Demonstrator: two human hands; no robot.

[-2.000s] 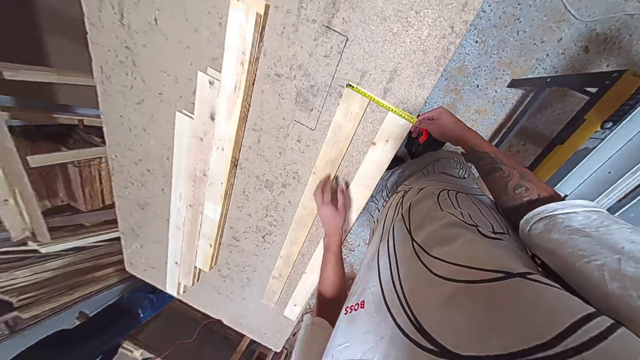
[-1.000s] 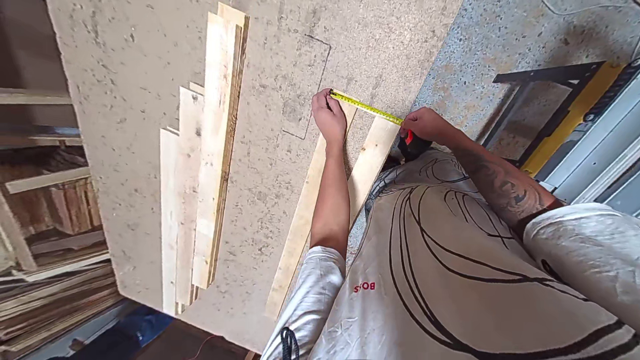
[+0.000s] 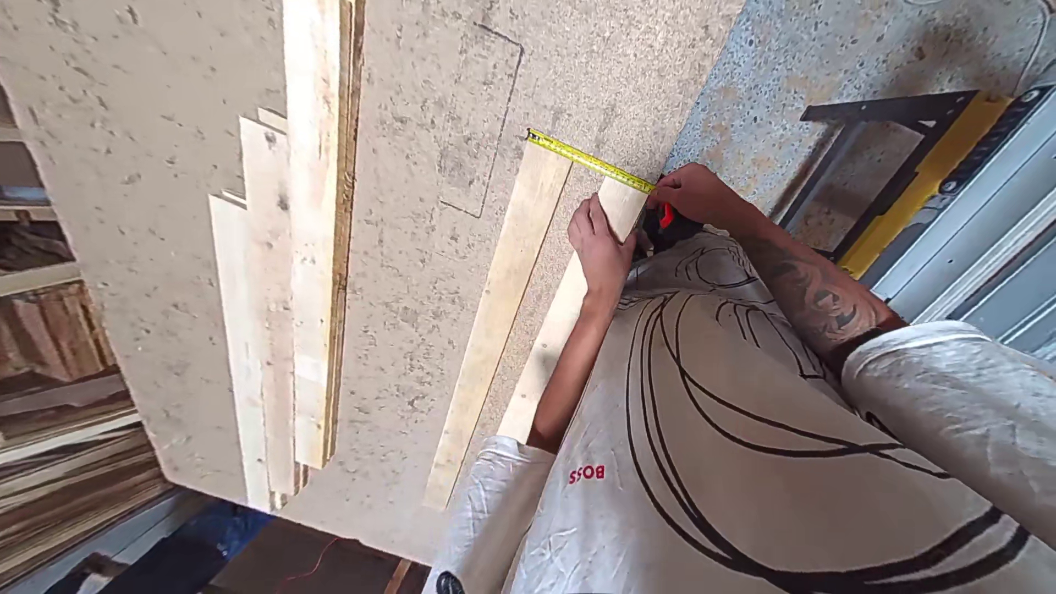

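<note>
A yellow tape measure blade (image 3: pixel 590 160) stretches across the far ends of two wooden slats on a chipboard panel. My right hand (image 3: pixel 689 194) grips the blade by the panel's edge, with the black and red tape case (image 3: pixel 664 221) just below it, partly hidden. My left hand (image 3: pixel 602 247) lies over the nearer slat (image 3: pixel 540 363), its fingers on the wood near the end and the thumb hidden at the slat's edge. The farther slat (image 3: pixel 503 322) lies apart from it, a narrow gap between them, under the hooked end of the tape.
A stack of wooden boards (image 3: pixel 313 247) lies to the left on the chipboard panel (image 3: pixel 412 289), which bears a pencilled outline. A black and yellow folding stand (image 3: pixel 907 181) is on the speckled floor at the right. Stored timber (image 3: pixel 66 462) fills the lower left.
My left hand has moved from the tape's far end to the nearer slat. The right hand stays by the case, and the blade remains drawn across the slats.
</note>
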